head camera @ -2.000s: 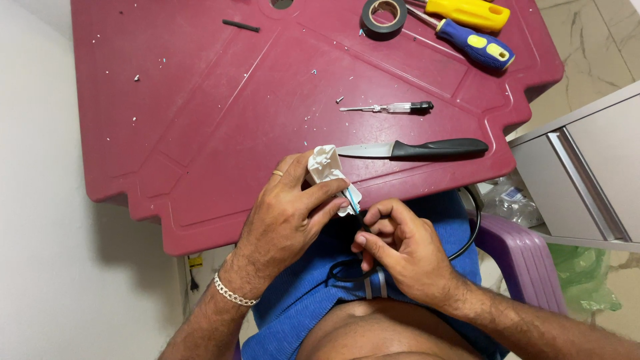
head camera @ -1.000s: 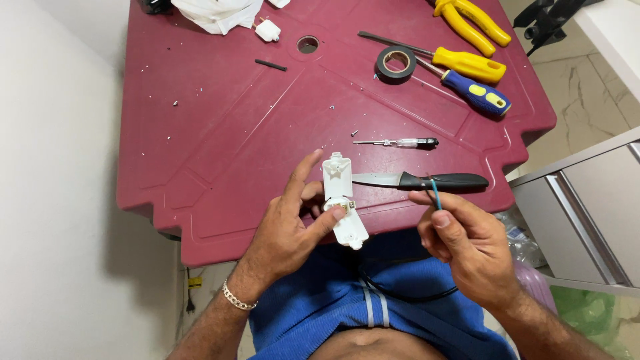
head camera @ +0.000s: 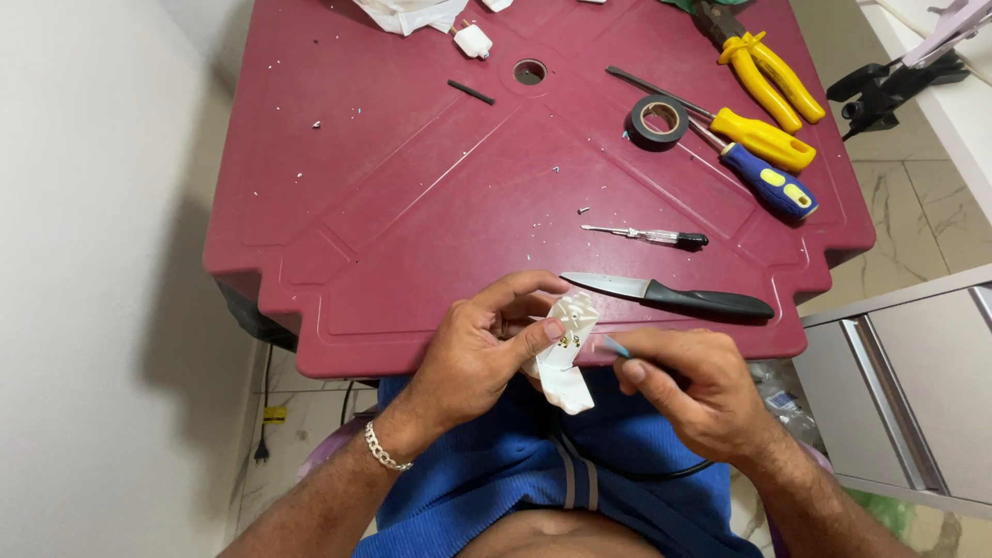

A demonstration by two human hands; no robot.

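Note:
My left hand point(head camera: 484, 345) holds an opened white plastic electrical fitting point(head camera: 564, 360) over the table's near edge, its small brass contacts showing inside. To its right, my right hand point(head camera: 694, 387) pinches a light-blue insulated wire point(head camera: 617, 346) between thumb and forefinger; the wire's end points at the fitting and looks blurred. A black cable point(head camera: 666, 473) runs across my lap below that hand. Just beyond both hands lies a kitchen knife point(head camera: 674, 297) with a black handle, and past it a clear-handled tester screwdriver point(head camera: 647, 236).
On the red plastic table point(head camera: 403, 201) lie black electrical tape point(head camera: 657, 122), a yellow-handled screwdriver point(head camera: 763, 139), a blue-handled screwdriver point(head camera: 769, 182), yellow-handled pliers point(head camera: 763, 70) and a white plug point(head camera: 472, 40). A drawer cabinet point(head camera: 891, 395) stands at the right.
My right hand has brought the blue wire leftward from over the knife handle to beside the fitting. My left hand still holds the fitting, now tilted differently.

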